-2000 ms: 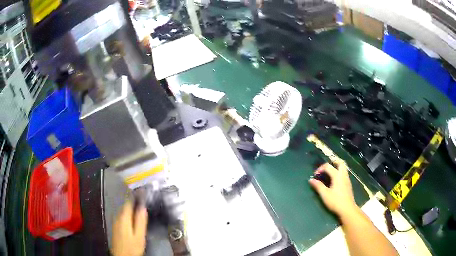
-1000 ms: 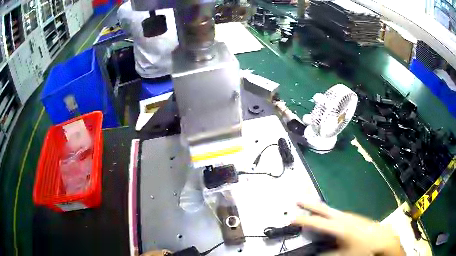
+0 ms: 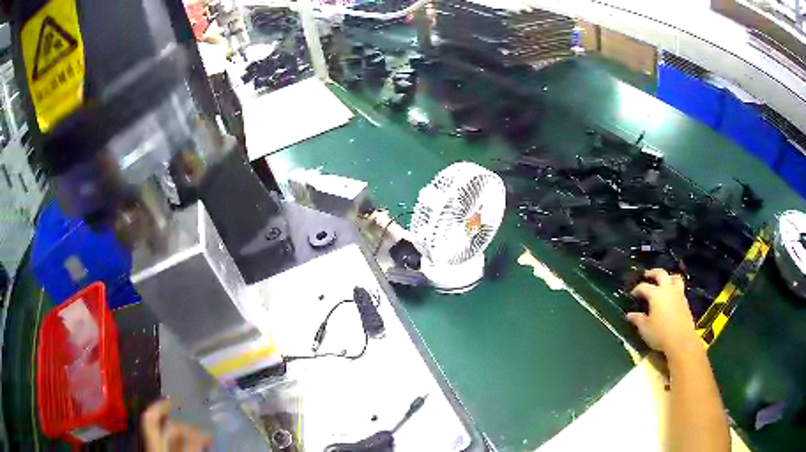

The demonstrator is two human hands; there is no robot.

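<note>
The silver ultrasonic horn (image 3: 196,296) stands over the welding fixture, its yellow strip low over a dark power adapter (image 3: 258,378) in the nest. That adapter's cord (image 3: 367,311) lies bundled on the white base plate (image 3: 331,393). A second coiled cord (image 3: 367,441) lies at the plate's front, cut off by the picture's bottom edge. My left hand (image 3: 172,433) is low at the left, blurred and cut off by the bottom edge; its hold is unclear. My right hand (image 3: 661,309) reaches to the near edge of the heap of black housing parts (image 3: 610,212), fingers bent; whether it grips one is unclear.
A white desk fan (image 3: 458,225) stands right of the plate on the green bench. A red basket (image 3: 79,371) and blue bin (image 3: 75,256) are at the left. Yellow-black hazard tape (image 3: 738,287) edges the heap. The clamp bar's ring (image 3: 281,438) is before the nest.
The view has turned right. My right hand has moved from beside the plate to the heap. My left hand shows more at the lower left. The adapter remains under the horn.
</note>
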